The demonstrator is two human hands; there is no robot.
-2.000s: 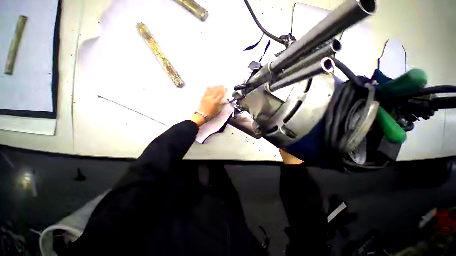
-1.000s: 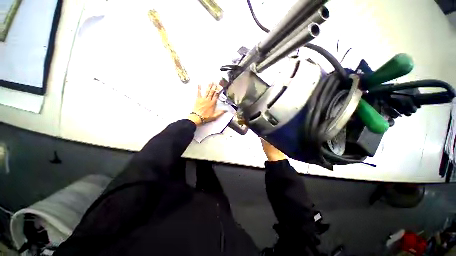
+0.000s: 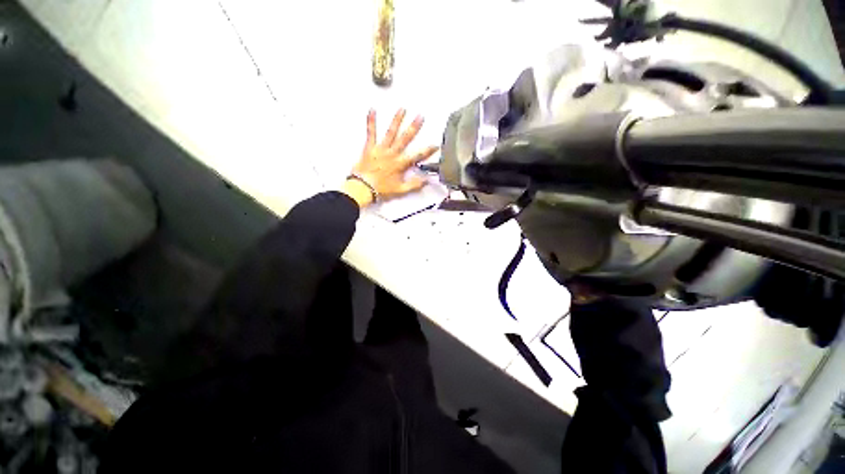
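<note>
My left hand (image 3: 394, 162) lies flat with fingers spread on the white paper marker (image 3: 306, 116), close to the front of the cutting machine. The cloth cutter (image 3: 602, 176), a worn silver motor body with silver tubes (image 3: 732, 148) reaching right, fills the right half of the view. Its blade is not clearly visible. A dark-edged piece (image 3: 408, 205) of the lay shows beside my left hand. My right hand is almost wholly hidden under the motor; only a sliver (image 3: 580, 297) shows at the sleeve end, so its grip cannot be seen.
A brownish-gold metal weight (image 3: 383, 46) lies beyond my left hand. Thin black offcuts (image 3: 510, 278) lie near the table's front edge. A black cable (image 3: 741, 46) runs at the upper right. A pale grey bin (image 3: 74, 218) with scraps stands at the left, below the table.
The view has turned. The cutter appears swung round, with its tubes now pointing right instead of up. My left hand stays flat with fingers more spread. The green handles have left the view.
</note>
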